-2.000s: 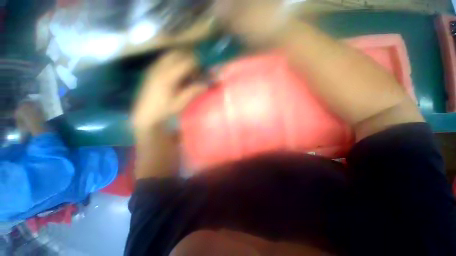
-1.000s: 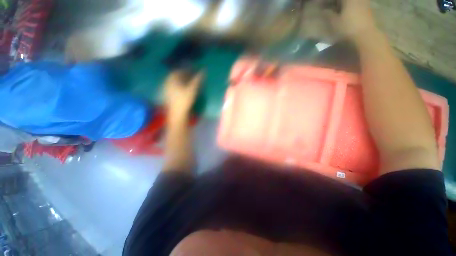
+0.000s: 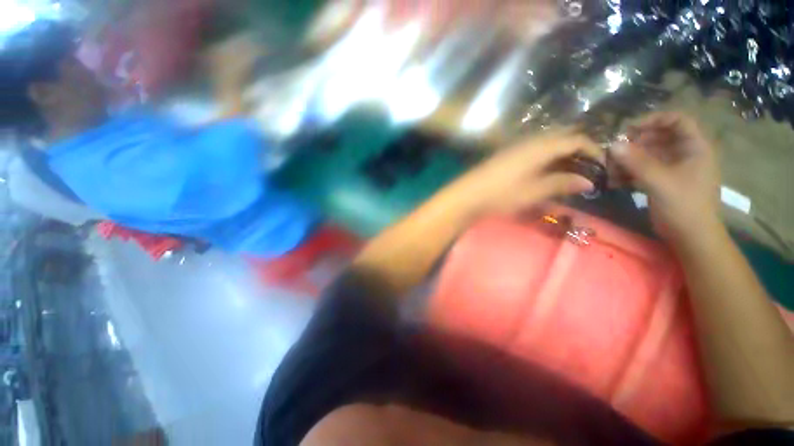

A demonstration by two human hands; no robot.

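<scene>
My left hand (image 3: 544, 170) is curled around a small dark part (image 3: 591, 173) with shiny bits, above the far edge of the pink tray (image 3: 575, 305). My right hand (image 3: 666, 161) is close beside it, fingers bent, fingertips near the part; whether they hold something small is too blurred to tell. In the tray's far compartment edge sits a small component (image 3: 566, 228) with an orange middle and shiny ends. The rest of the visible tray floor shows divider ridges.
A heap of shiny dark metal parts (image 3: 723, 52) lies beyond my hands on a tan sheet (image 3: 753, 165) with small white labels (image 3: 735, 199). A person in blue (image 3: 174, 174) sits at left. Bright white sheets (image 3: 374, 70) and dark pieces (image 3: 405, 161) lie on the green mat (image 3: 348, 205).
The view has swung left, showing more of the person in blue. My left hand has moved from the mat to the tray's far side, and my hands have come together at the dark part.
</scene>
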